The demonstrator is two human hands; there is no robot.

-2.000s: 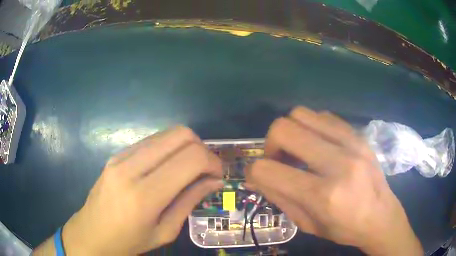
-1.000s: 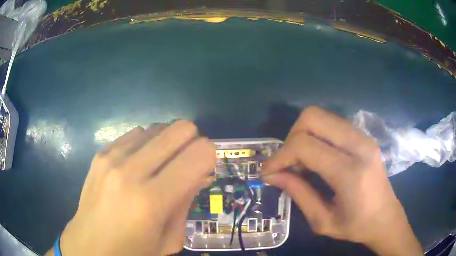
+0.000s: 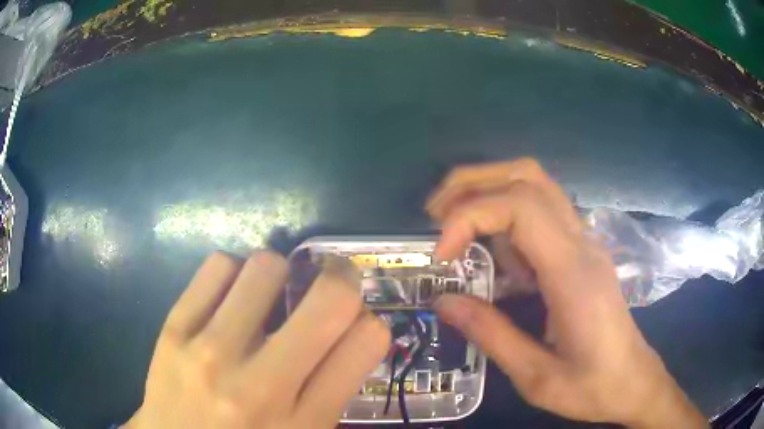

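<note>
An open white power strip housing (image 3: pixel 479 335) lies in front of me at the bottom centre. A brass contact strip (image 3: pixel 392 261) shows along its far side. Black wires (image 3: pixel 410 360) loop over the parts inside, and a blue component (image 3: pixel 426 317) sits by the right hand's thumb. My left hand (image 3: pixel 260 335) covers the left half of the housing, its fingers bent over the inside; what they touch is hidden. My right hand (image 3: pixel 536 276) is at the right end, thumb and forefinger apart over the far right cells, with nothing seen between them.
A crinkled clear plastic bag (image 3: pixel 670 251) lies right of the housing, partly behind my right hand. Another open unit (image 3: pixel 15 230) is cut off at the left edge, its cord (image 3: pixel 12 126) running up to a bag. A worn brown rail (image 3: pixel 419 21) borders the dark green mat.
My right thumb and forefinger have spread apart. My left hand has moved down and further over the housing, covering the yellow block. The bag at the right has spread towards the housing.
</note>
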